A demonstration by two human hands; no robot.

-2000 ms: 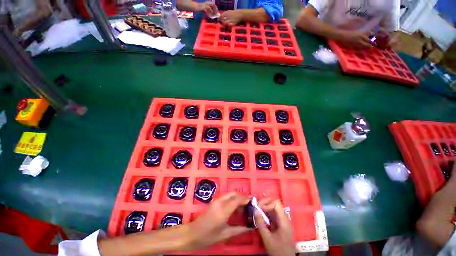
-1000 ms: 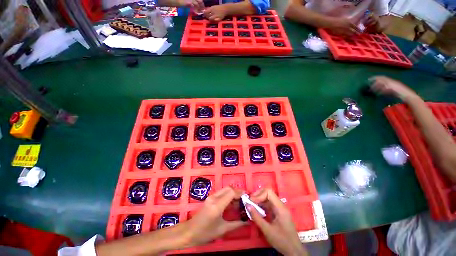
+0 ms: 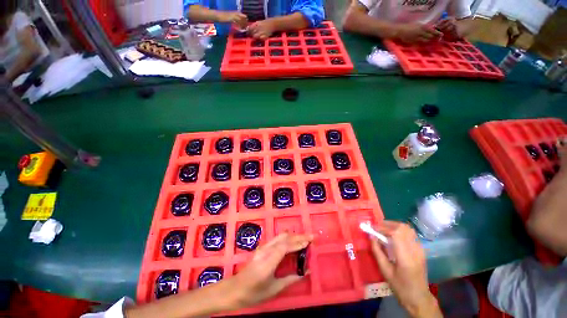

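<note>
A red-orange compartment tray [image 3: 163, 217] lies in front of me. Its three far rows hold glossy black housings [image 3: 253, 196]; the fourth row has them in its three left pockets, and two more sit at the near left. My left hand [image 3: 270, 267] holds one black housing [image 3: 302, 259] on edge between thumb and fingers, over the near middle of the tray. My right hand [image 3: 401, 261] pinches a small white wipe [image 3: 375, 233] over the tray's right side, apart from the housing. A small whitish piece [image 3: 350, 251] lies on the tray's divider.
A solvent bottle [image 3: 415, 148] and white fluffy piles [image 3: 437, 214] stand right of the tray. Another tray [image 3: 507, 168] with a person's arm is at far right. Two people work at trays across the table [image 3: 230, 102]. An emergency stop button [image 3: 38, 169] is at left. Loose black parts lie beyond my tray.
My right hand has moved right with the wipe, away from the housing in my left hand. The neighbour's arm at right has drawn back, and a black part lies on the table beyond the bottle.
</note>
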